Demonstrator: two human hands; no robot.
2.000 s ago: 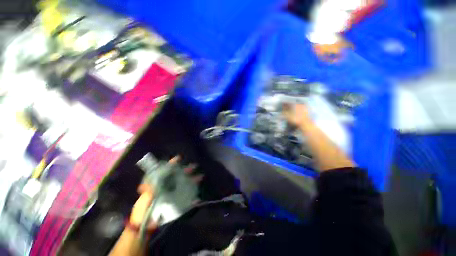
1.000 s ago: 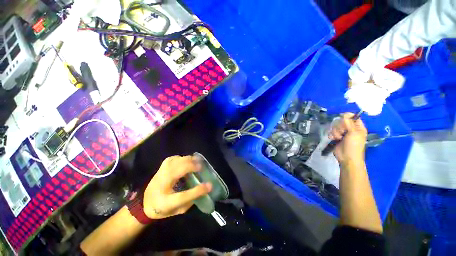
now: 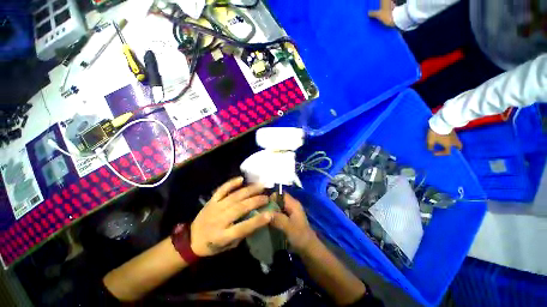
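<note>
A grey-green housing unit (image 3: 262, 244) is in front of my body. My left hand (image 3: 231, 219) is shut on it, palm down, with fingers spread across its upper part. A white rounded part (image 3: 273, 157) stands above the unit, its lower end going down between my hands. My right hand (image 3: 295, 225) is beside the unit, fingers curled around the white part's lower end. Fingers hide where the part and unit meet, so I cannot tell if they are joined.
A blue tote (image 3: 453, 240) at right holds grey units and a pale sheet (image 3: 400, 217); a coiled cord hangs at its near corner. Another blue tote (image 3: 354, 66) is behind. The bench (image 3: 198, 135) at left bears tools, wires and a white cable loop. Another person's hands (image 3: 444, 141) touch the totes.
My right hand has come back from over the tote to the unit, with the white part. The other person's hands have moved apart onto the totes. The bench has shifted right in view.
</note>
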